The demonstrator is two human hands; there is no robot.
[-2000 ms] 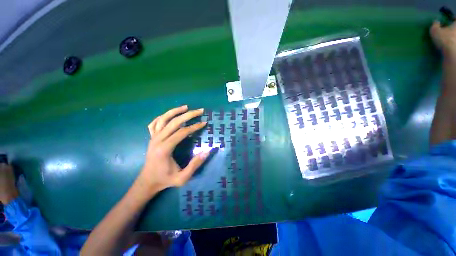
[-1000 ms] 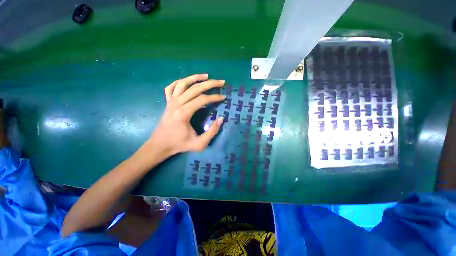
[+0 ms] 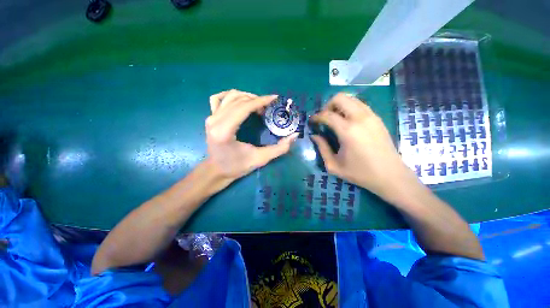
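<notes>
A round black unit (image 3: 281, 117) with metallic rings on its upper face is over the upper part of the working sheet. My left hand (image 3: 241, 133) holds it at its left side between fingers and thumb. My right hand (image 3: 356, 139) is just to its right, fingers bent and blurred; a dark patch shows between its fingertips, and I cannot tell whether it is a held piece. The working sheet (image 3: 309, 206) of clear film with rows of small dark die-cut pieces lies flat under both hands, its upper part largely hidden.
A pale metal post (image 3: 401, 36) rises from a bolted plate (image 3: 339, 73) beyond the right hand. A silvery spare sheet stack (image 3: 445, 111) lies right of it. Two round black units stand at the far left, one (image 3: 97, 9) more fully visible. A neighbour's blue sleeve (image 3: 30, 240) is at left.
The right hand has come into view beside the left. A round unit is now in the left hand, which was empty over the sheet. The view has shifted, moving the post and stack rightward.
</notes>
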